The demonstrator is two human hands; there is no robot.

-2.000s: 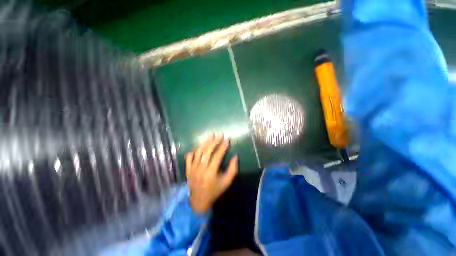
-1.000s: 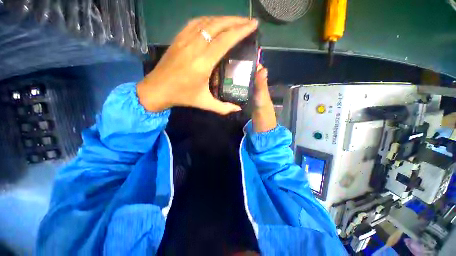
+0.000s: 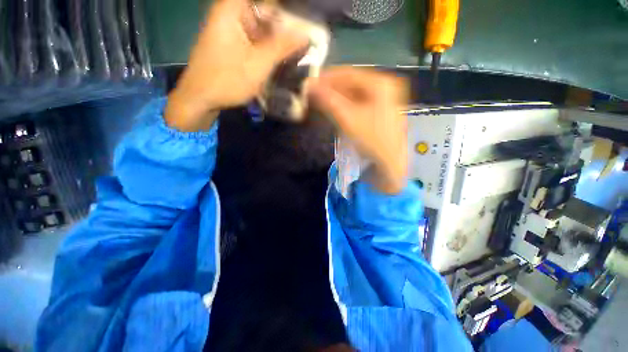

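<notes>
My left hand is at the top centre and holds a handheld unit with a cream-gold rim around a dark middle. The unit is tilted and blurred, with a bright white patch near its upper part. My left fingers cover part of it. My right hand is at the unit's right edge, with its fingertips close together there. Blur hides whether they grip the unit or a small part. A dark shape lies above the unit at the picture's top edge, too blurred to name.
A yellow-orange electric screwdriver and a round silver mesh-like dish lie on the green bench. Ribbed clear tray stacks stand at upper left. A tray with black units is at left. A white machine stands at right.
The unit has moved left and now shows a cream-gold rim instead of the pale screen or label. My right hand has turned its fingertips to the unit's edge. The view has shifted slightly.
</notes>
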